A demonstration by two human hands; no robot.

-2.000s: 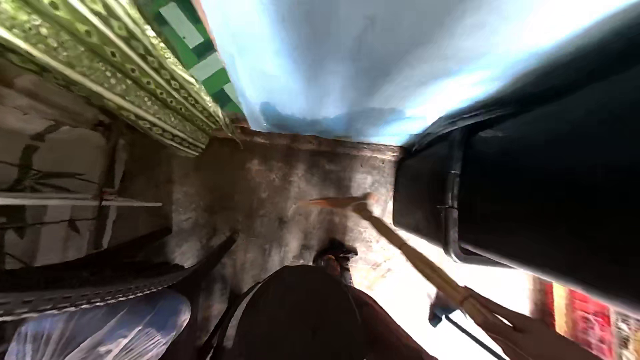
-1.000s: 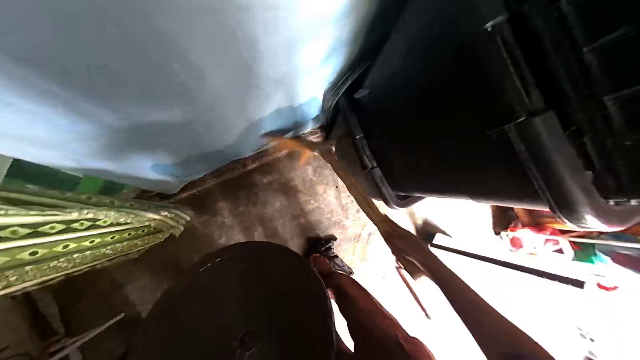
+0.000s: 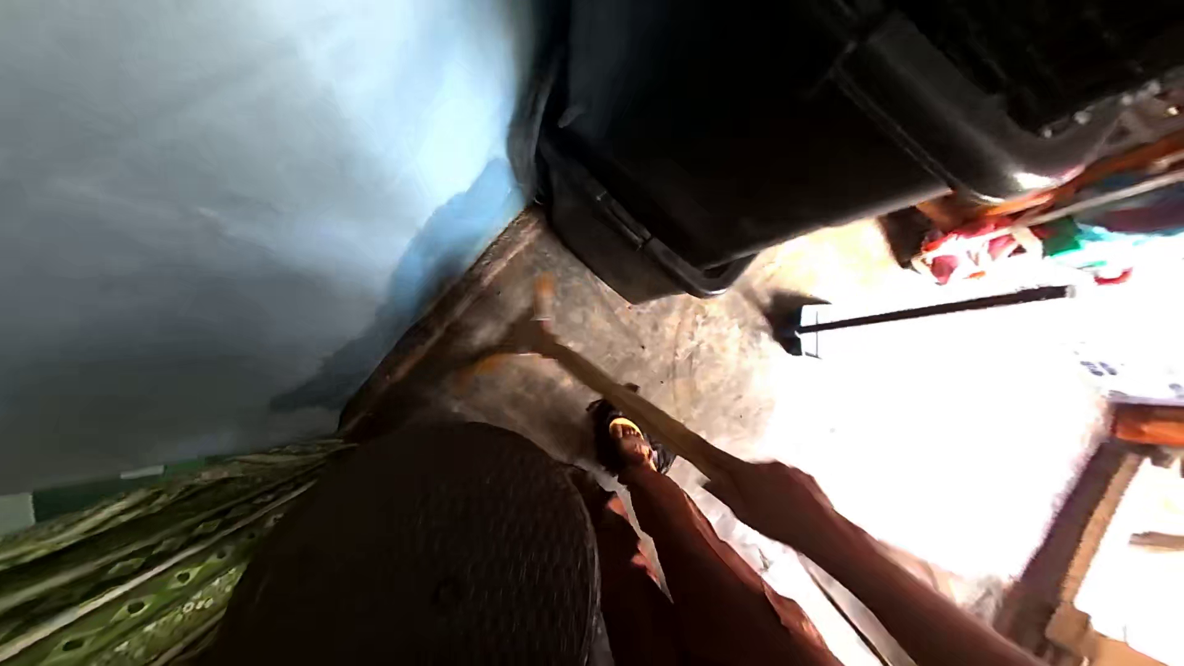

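My right hand (image 3: 772, 490) is closed around the end of a long wooden handle (image 3: 638, 402). The handle slants up and left over a sandalled foot (image 3: 629, 439). At its far end, a blurred crosswise head (image 3: 527, 338) with orange-brown ends is over the concrete floor, close to the base of the pale blue wall (image 3: 277, 185); whether it touches the floor I cannot tell. The kind of tool is not clear from its blurred head. My left hand is out of view. Bare legs (image 3: 703, 564) show below the handle.
A large black object (image 3: 703, 139) stands against the wall. A thin dark stick with a small block-like head (image 3: 803, 330) lies on the sunlit floor. Colourful items (image 3: 990, 245) and a wooden frame (image 3: 1064, 546) are at right. Green patterned cloth (image 3: 157, 573) and a dark rounded surface (image 3: 444, 555) fill the lower left.
The view has turned strongly. The tool's head, near the wall's base one second ago, is now over the floor a little out from it. The right hand has kept its grip.
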